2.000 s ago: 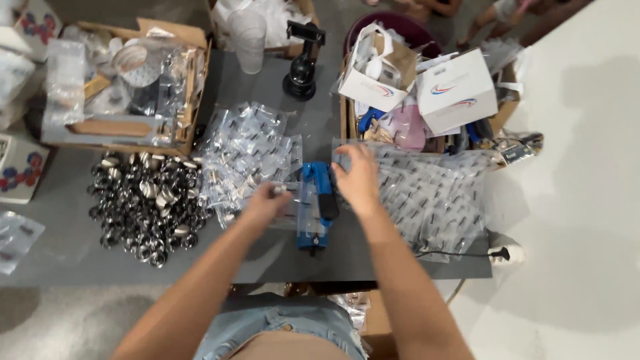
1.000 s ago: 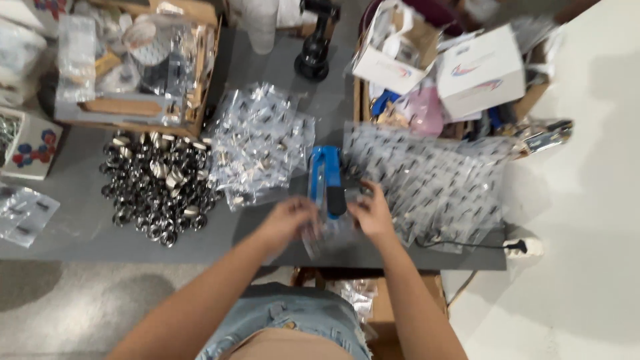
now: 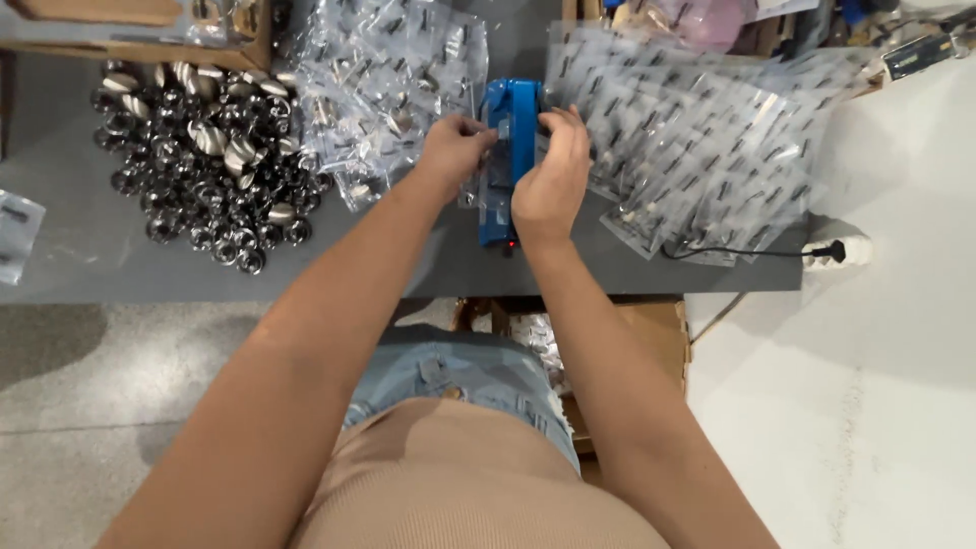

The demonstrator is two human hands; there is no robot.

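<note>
A blue impulse-type bag sealer [image 3: 523, 137] stands lengthwise on the grey table, a small red light at its near end. At its left side my left hand [image 3: 457, 152] pinches the edge of a clear plastic bag [image 3: 496, 164], which lies along the sealer. My right hand [image 3: 555, 171] rests against the sealer's right side, fingers curved and apart, with nothing seen in it. Left of the sealer is a heap of small filled plastic bags [image 3: 389, 91]. Flat clear bags with dark marks [image 3: 709, 145] spread to the right. Further left lies a pile of shiny round metal parts [image 3: 221, 160].
A cardboard box [image 3: 244, 57] stands at the upper left, and another box of mixed items [image 3: 579, 9] at the upper right. A black cable [image 3: 732, 251] runs to a white power strip [image 3: 858, 250] by the wall. An open carton [image 3: 656, 328] sits below the table edge.
The sealer's black-ended arm, over its near part one second ago, no longer shows there. My left hand has moved from the near end up along the sealer's left side. The view has moved closer.
</note>
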